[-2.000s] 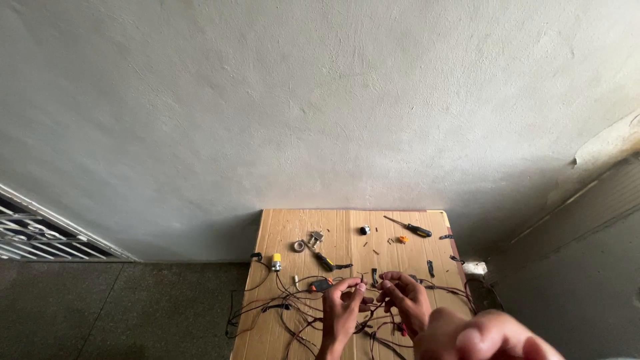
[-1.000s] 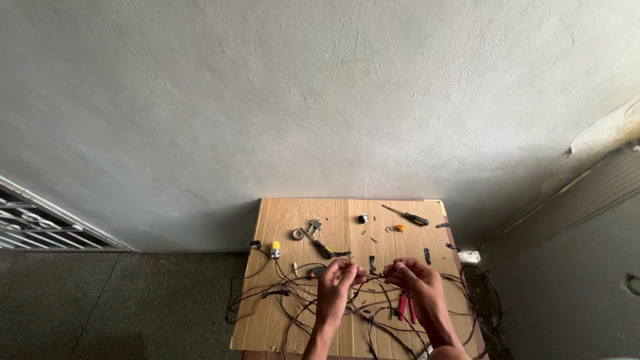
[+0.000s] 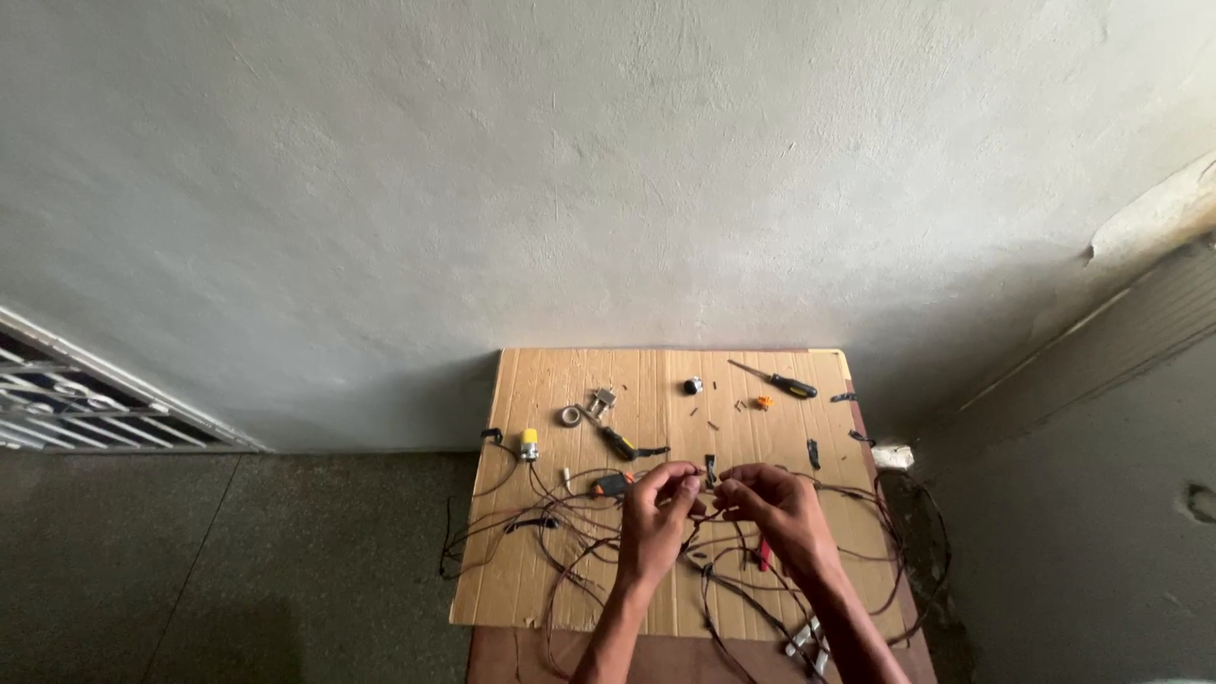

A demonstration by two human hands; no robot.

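My left hand (image 3: 655,518) and my right hand (image 3: 774,503) face each other over the cardboard sheet (image 3: 665,608), fingertips pinching thin dark wires (image 3: 701,518) between them. Tangled dark and reddish wires (image 3: 560,570) spread on both sides, under my wrists. Red-handled pliers (image 3: 765,553) lie partly hidden beside my right hand. A black and orange tool (image 3: 611,484) rests just left of my left hand. Behind it is a black-and-yellow screwdriver (image 3: 617,442). A yellow-capped fitting (image 3: 529,445) with wires attached stands at the left.
Toward the back lie a tape roll (image 3: 569,416), a metal part (image 3: 601,401), a small black-and-white part (image 3: 693,386), an orange piece (image 3: 763,403) and another screwdriver (image 3: 774,379). Black tape strips (image 3: 813,454) are near the right edge. A wall (image 3: 608,190) rises behind the table.
A blurred hand or finger at the lower right, seen two seconds ago, is out of view. My two hands have stayed close together over the wires.
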